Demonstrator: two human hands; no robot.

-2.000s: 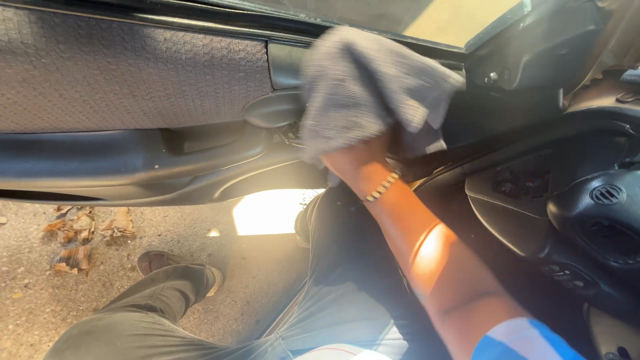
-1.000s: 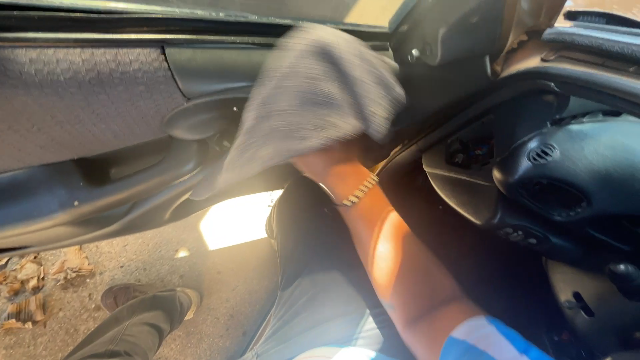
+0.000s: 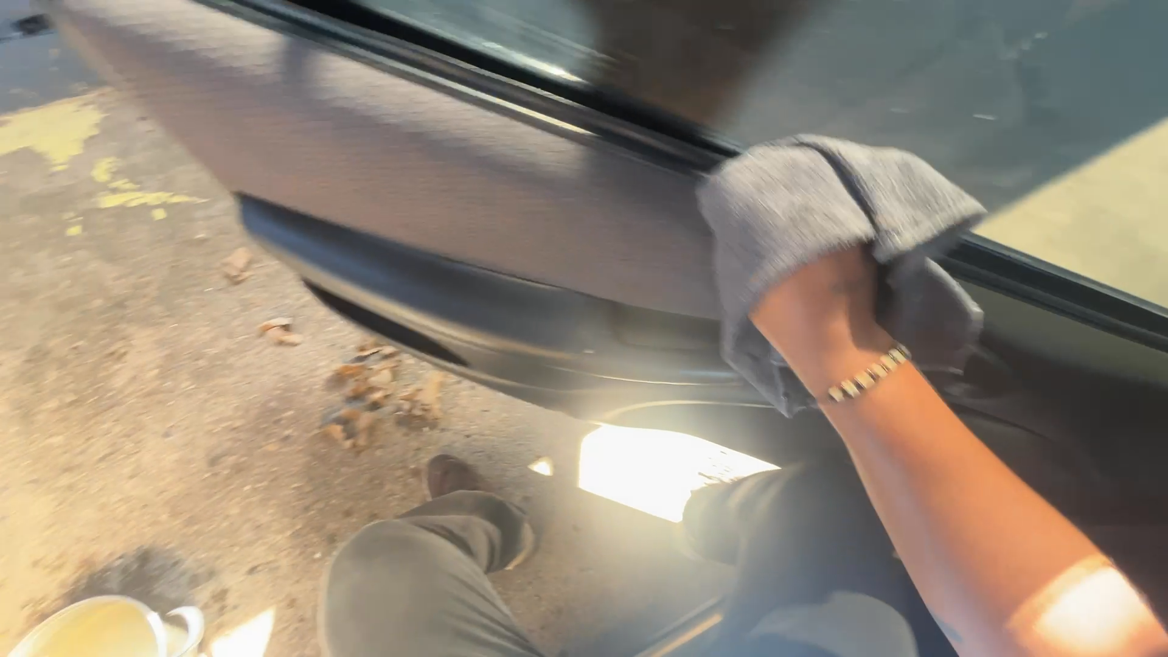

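Note:
My right hand (image 3: 821, 292), with a beaded bracelet at the wrist, is mostly covered by a grey cloth (image 3: 794, 201) that drapes over its fingers. The cloth lies against the upper part of a car door's inner panel (image 3: 547, 219), just below the window glass (image 3: 876, 100). Fabric covers the panel's upper part, and a dark plastic armrest (image 3: 493, 306) runs below it. The fingers are hidden under the cloth. My left hand is out of the picture.
Below the door, dry leaves (image 3: 365, 392) lie on the rough ground (image 3: 182, 383). A white cup-like container with a handle (image 3: 100, 630) stands at the bottom left. My legs (image 3: 420, 584) are beneath the door. Yellow paint (image 3: 55, 132) marks the ground.
The view has swung left along the door, and the steering wheel has left it. My right hand and the cloth are now beside the fabric panel under the window.

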